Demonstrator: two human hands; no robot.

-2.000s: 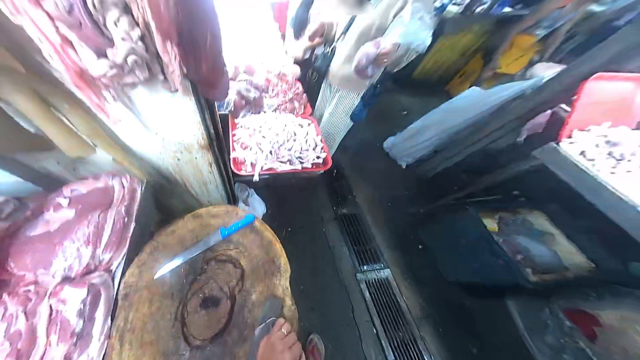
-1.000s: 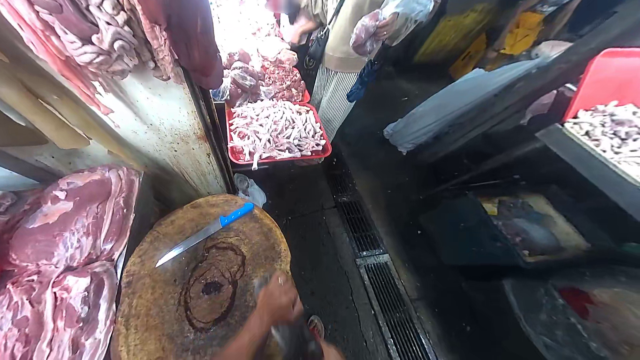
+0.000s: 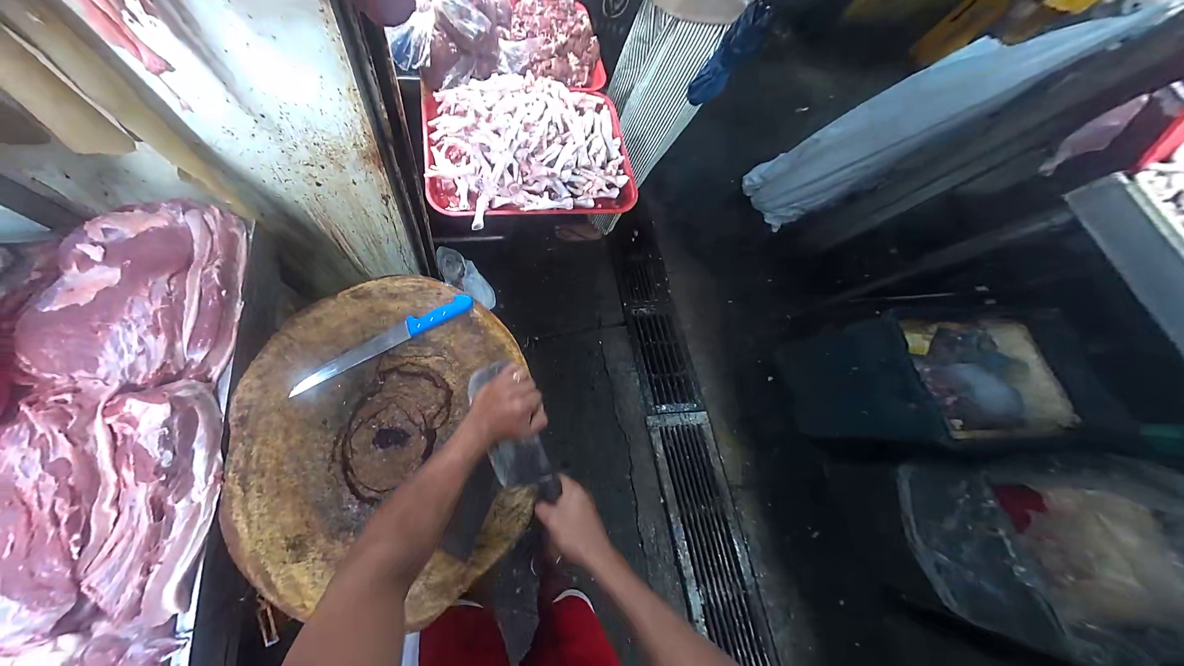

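My right hand (image 3: 566,513) is closed on the dark handle of a cleaver (image 3: 520,461), whose wide blade points up and away over the right edge of a round wooden chopping block (image 3: 277,481). My left hand (image 3: 507,404) lies over the upper part of that blade, fingers curled; whether it grips the blade or something on it cannot be told. A knife with a blue handle (image 3: 440,315) rests on the far part of the block, its blade toward the left. Dark ring-shaped marks show in the wood.
Large slabs of raw meat (image 3: 129,296) lie left of the block. Beyond it, a red tray (image 3: 632,190) holds chicken feet, beside a person's striped garment (image 3: 661,69). A metal post (image 3: 370,120) stands behind the block. A floor drain grate (image 3: 708,518) runs along the right.
Both hands have come further into view over the block's right edge, with the cleaver now plainly visible. Two seconds ago only one hand showed at the bottom. The view has tilted down.
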